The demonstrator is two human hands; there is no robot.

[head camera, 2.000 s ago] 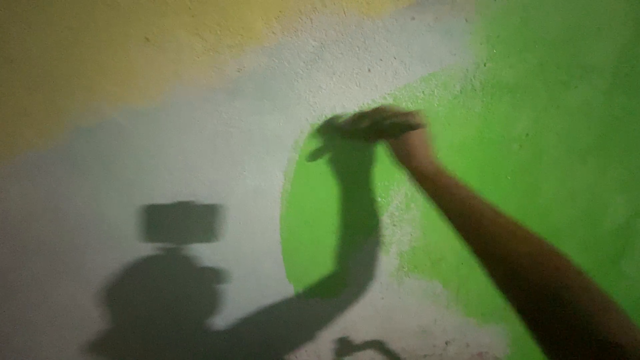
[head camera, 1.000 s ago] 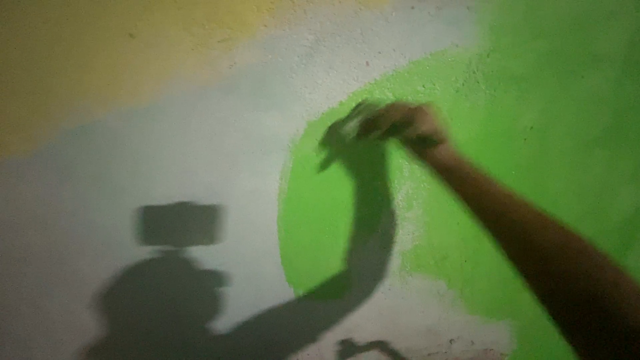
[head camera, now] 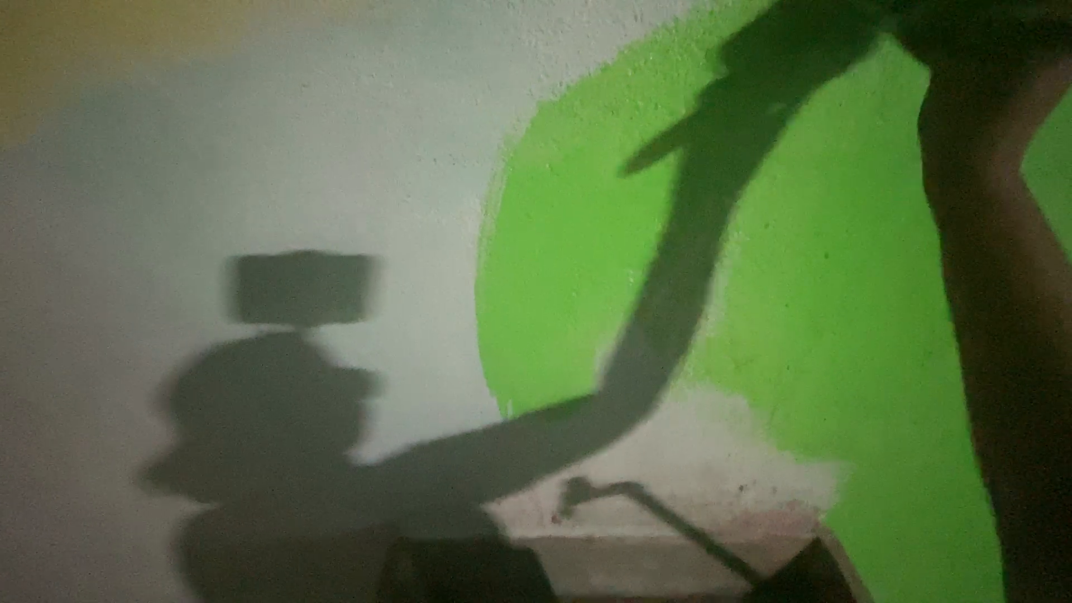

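Note:
My right arm rises along the right side of the head view. My right hand is at the upper right, dark and partly cut off by the top edge, close to the green paint; what its fingers hold cannot be made out. The wall bears a bright green painted area with a curved left border, beside a pale grey-white area. The arm's shadow crosses the green, with a thin pointed shape sticking out near the hand's shadow. My left hand is out of view.
Yellow paint covers the upper left of the wall. A shadow of a head with a box-shaped device above it falls at left. Low down are a dark hooked shape, a pale ledge and dark forms at the bottom edge.
My right hand has moved from the green area's upper border up and right, to the top of the view. Its shadow has moved up too. The green now fills more of that upper border.

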